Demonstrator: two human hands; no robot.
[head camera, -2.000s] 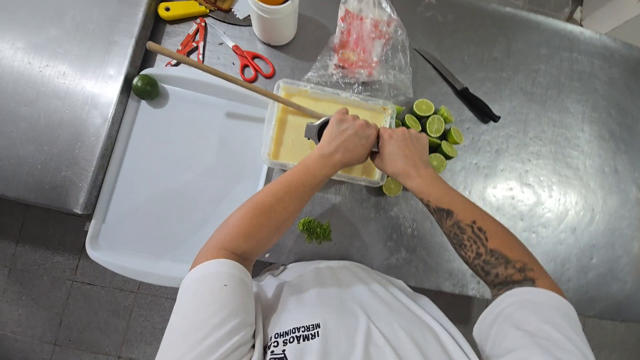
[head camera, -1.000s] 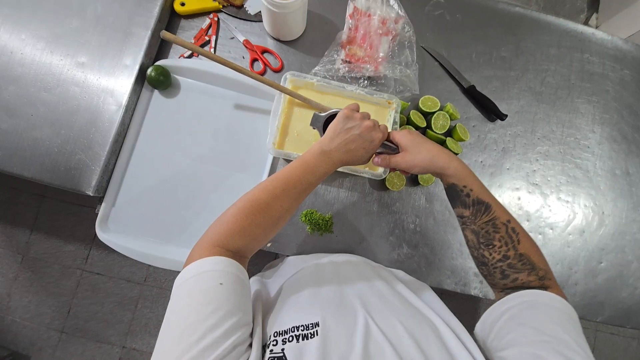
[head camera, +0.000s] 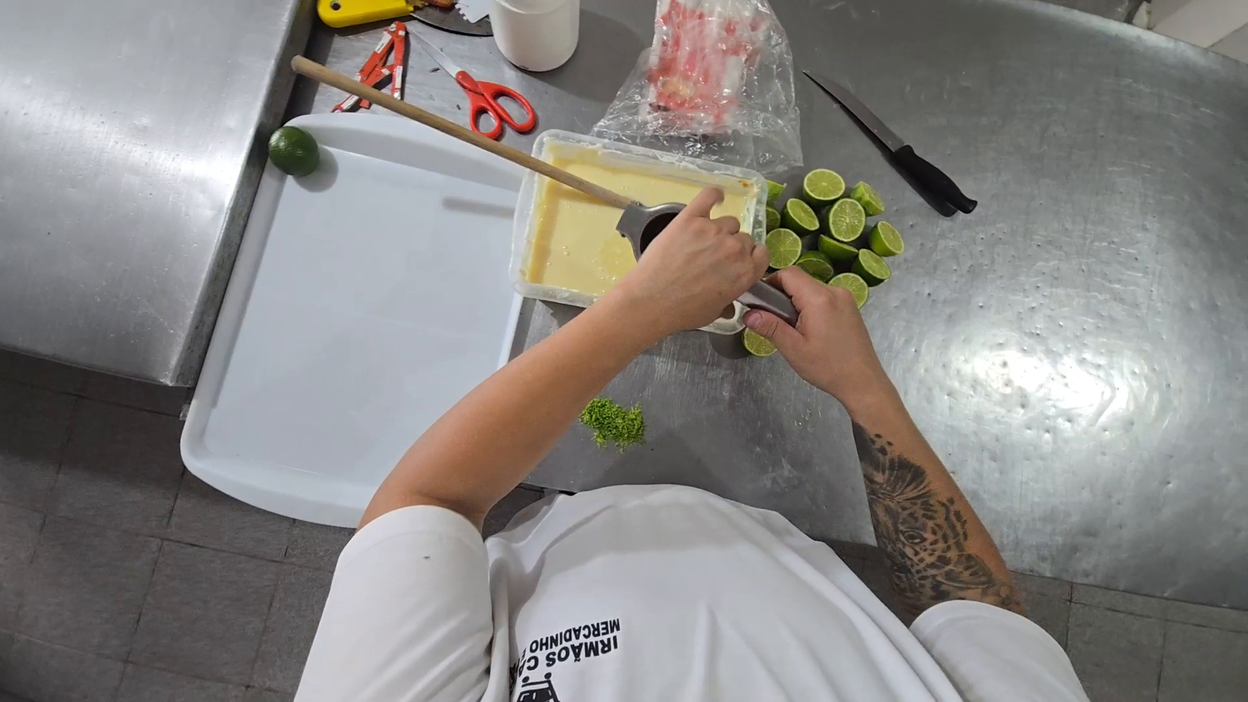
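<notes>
A metal citrus squeezer (head camera: 636, 218) lies over a clear plastic tub (head camera: 524, 229) of pale yellow cream (head camera: 575, 239). My left hand (head camera: 697, 258) is over the squeezer's head, index finger raised; whether it grips or only touches the tool is hidden. My right hand (head camera: 819, 327) is closed around the squeezer's handle at the tub's near right corner. A wooden stick (head camera: 448, 127) reaches from the tub up to the left. Halved limes (head camera: 846, 220) are heaped against the tub's right side. A small pile of green zest (head camera: 614, 423) lies on the steel table nearer my body.
A white tray (head camera: 370, 322) with a whole lime (head camera: 293, 151) is at left. Behind the tub are red scissors (head camera: 495, 107), a white container (head camera: 535, 34) and a plastic bag (head camera: 717, 78). A black-handled knife (head camera: 926, 175) lies beyond the limes on the steel table (head camera: 1072, 292).
My right hand has moved from beside my left hand down the squeezer's handle. My left index finger is now lifted. The view has shifted slightly.
</notes>
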